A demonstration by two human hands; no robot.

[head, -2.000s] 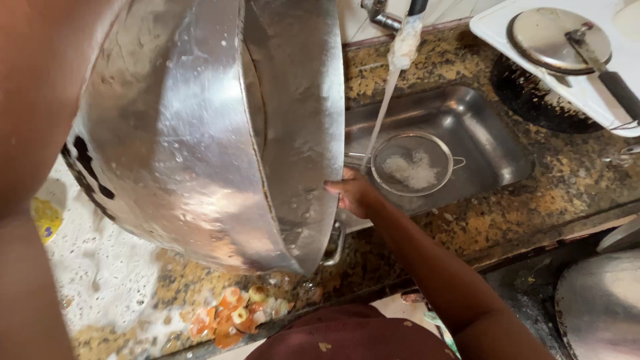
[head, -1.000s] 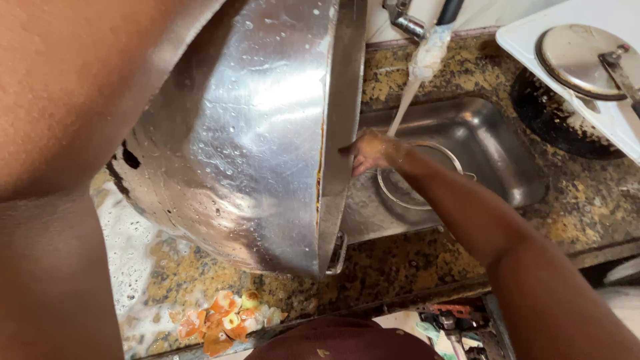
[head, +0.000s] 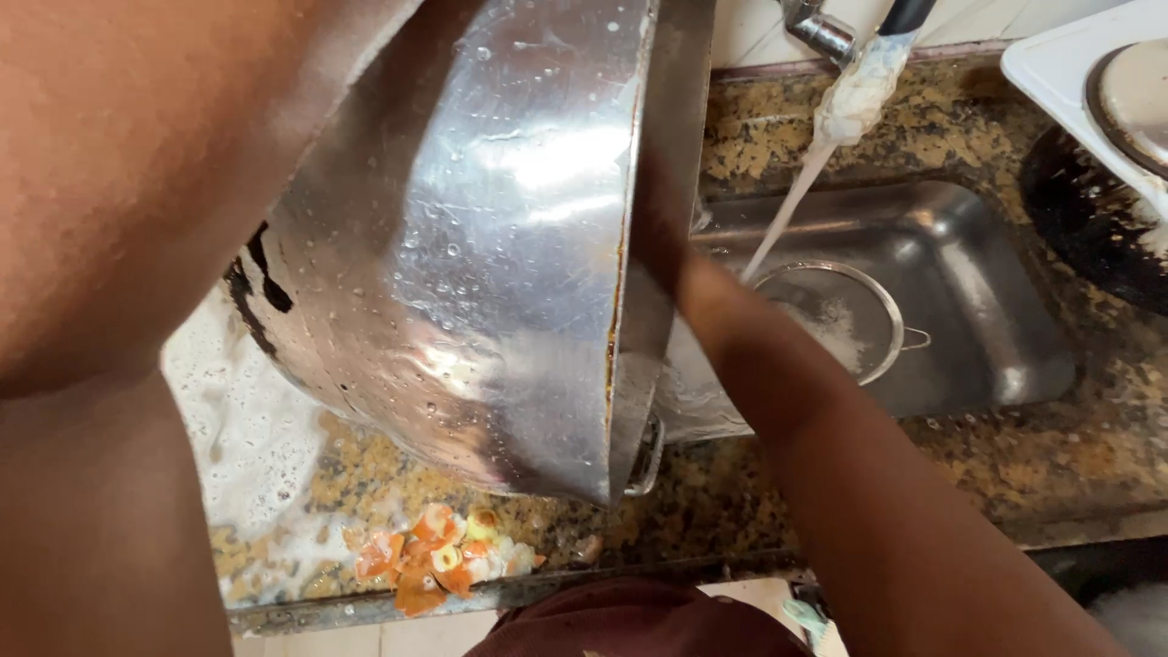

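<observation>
A large wet metal pot [head: 511,274] is tipped on its side on the granite counter, its mouth turned toward the sink. My right forearm crosses the sink's near side and goes into the pot's mouth, where shadow and the rim hide my right hand. My left arm reaches over the far left of the pot; my left hand is out of the picture. Water pours from a faucet outlet wrapped in whitish material [head: 858,100] into the steel sink [head: 958,301]. A round wire strainer [head: 826,319] lies in the sink with pale bits in its mesh.
Orange and pale vegetable peelings [head: 438,557] lie at the counter's front edge. Soap suds [head: 246,429] spread left of the pot. At the right are a blackened round pan [head: 1086,219] and a white tray [head: 1049,55] bearing a round metal lid.
My right hand has gone from the pot's rim, where it showed earlier, into the pot's mouth. The pot's opening has turned further from view.
</observation>
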